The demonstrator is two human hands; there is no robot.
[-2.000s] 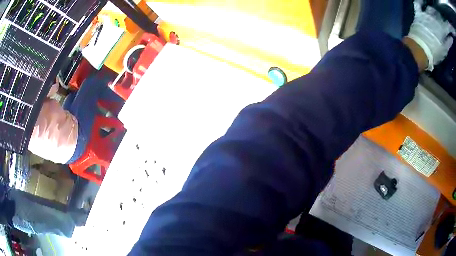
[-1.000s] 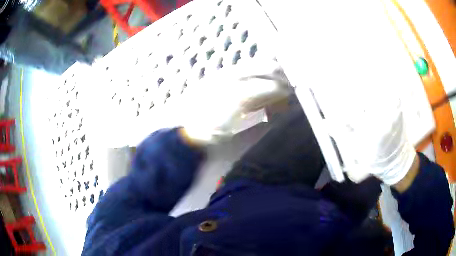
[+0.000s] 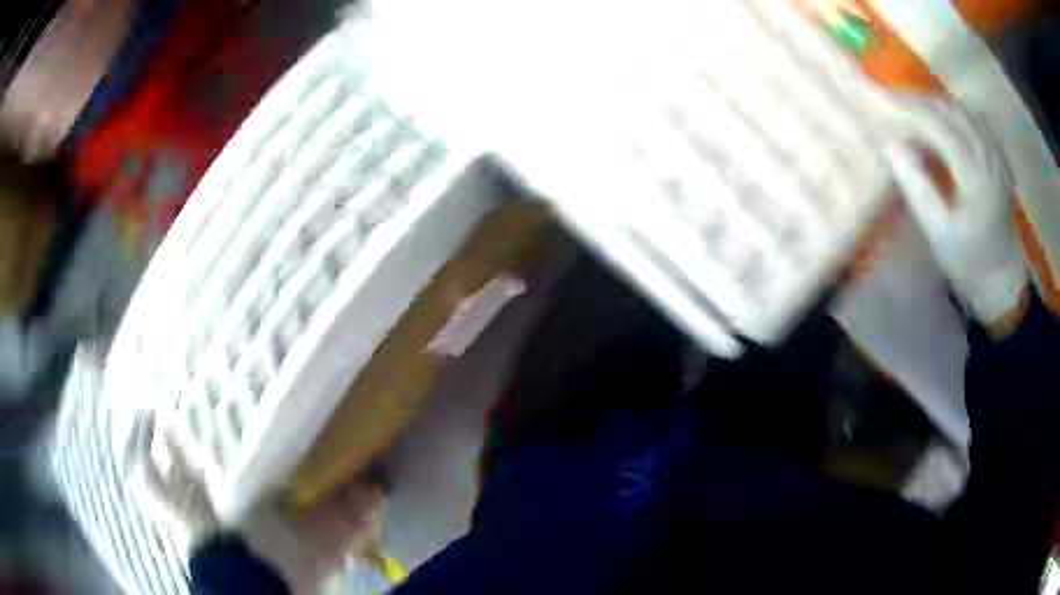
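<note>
The view is blurred. A thick white foam tray (image 3: pixel 337 314) with rows of pockets lies at the left, on brown cardboard. A second white foam tray (image 3: pixel 744 174) lies right of centre, its pocket rows washed out. My left hand (image 3: pixel 174 471), in a white glove, is at the left tray's lower left corner and grips its edge. My right hand (image 3: pixel 965 221), also white-gloved, is at the right tray's right edge; its fingers blur into the glare, so its hold is unclear. Whether the pockets hold parts cannot be told.
The brown carton (image 3: pixel 389 401) shows under the left tray, with a pale label (image 3: pixel 477 314) beside it. A green push button (image 3: pixel 854 33) is on the orange rail at the upper right. White paper (image 3: pixel 912 314) is below my right hand. Blurred red stools (image 3: pixel 174 110) are at the upper left.
The view has shifted. My left hand has moved from between the trays to the left tray's lower left corner. Pocket rows now show on the right tray. My right hand stays on the right side.
</note>
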